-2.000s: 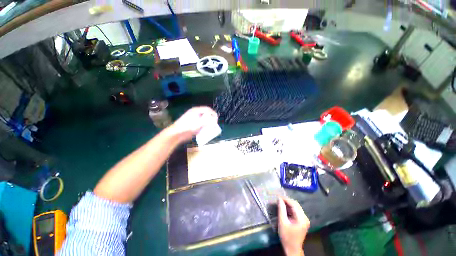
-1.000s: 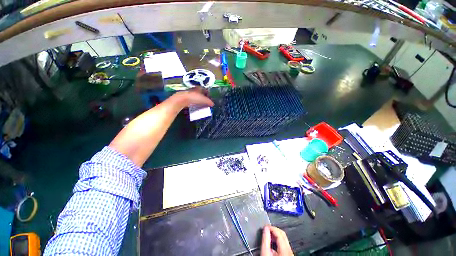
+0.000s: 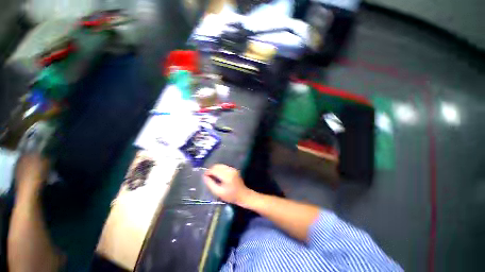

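Note:
The view is strongly blurred. My left hand (image 3: 32,164) is at the far left, beyond the dark blue block of upright circuit boards (image 3: 109,98); blur hides its fingers and whether it holds anything. My right hand (image 3: 225,184) is curled over the dark bench mat, with nothing visible in it. Thin tweezers (image 3: 199,202) lie on the mat just below it. A blue parts tray (image 3: 202,145) with small bits is above my right hand. Loose dark components (image 3: 140,174) lie heaped on a pale sheet (image 3: 125,223).
A red box (image 3: 182,61), a green cup (image 3: 181,81), a tape roll (image 3: 210,95) and red-handled pliers (image 3: 218,107) stand or lie beyond the tray. A black soldering stand (image 3: 236,61) is behind them. A dark, red-edged object (image 3: 356,133) is low on the right, near red floor lines.
The view has swung right and turned, bringing the floor into sight. My left hand now shows at the far left edge, and the white piece seen by it earlier is no longer clear.

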